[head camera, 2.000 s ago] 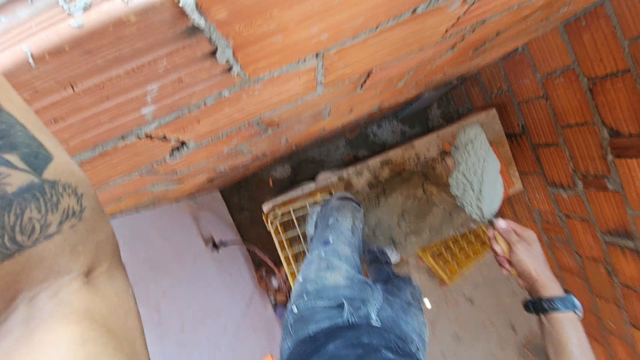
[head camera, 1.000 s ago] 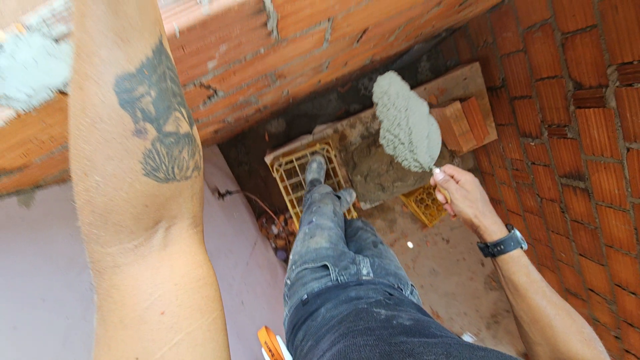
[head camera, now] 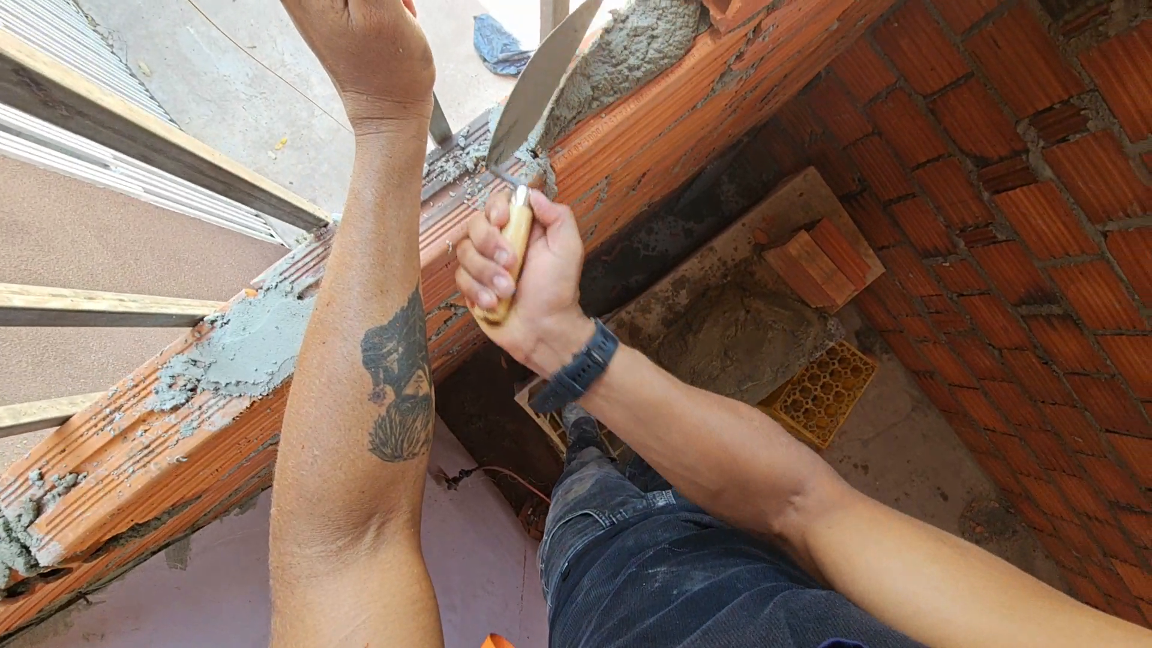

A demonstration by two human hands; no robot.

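My right hand (head camera: 522,270) grips the wooden handle of a mason's trowel (head camera: 538,90), its blade pointing up over the top of a hollow clay brick wall (head camera: 666,148). A thick bed of wet mortar (head camera: 627,67) lies on the wall top just right of the blade. My left hand (head camera: 373,45) is raised at the top edge beyond the wall; its fingers are mostly cut off by the frame, so what it holds is hidden. Below my left forearm, a flatter mortar patch (head camera: 256,346) covers part of the same wall top.
Below, a board (head camera: 810,193) bears mortar and loose bricks (head camera: 823,265). A yellow plastic crate (head camera: 823,396) stands beside it, and another crate is under my foot. A second brick wall (head camera: 1035,180) rises at the right. Wooden beams (head camera: 153,135) meet the wall at the left.
My right hand has brought the trowel from above the board up to the wall top, and the large mortar load is off its blade. The view has shifted towards the wall top.
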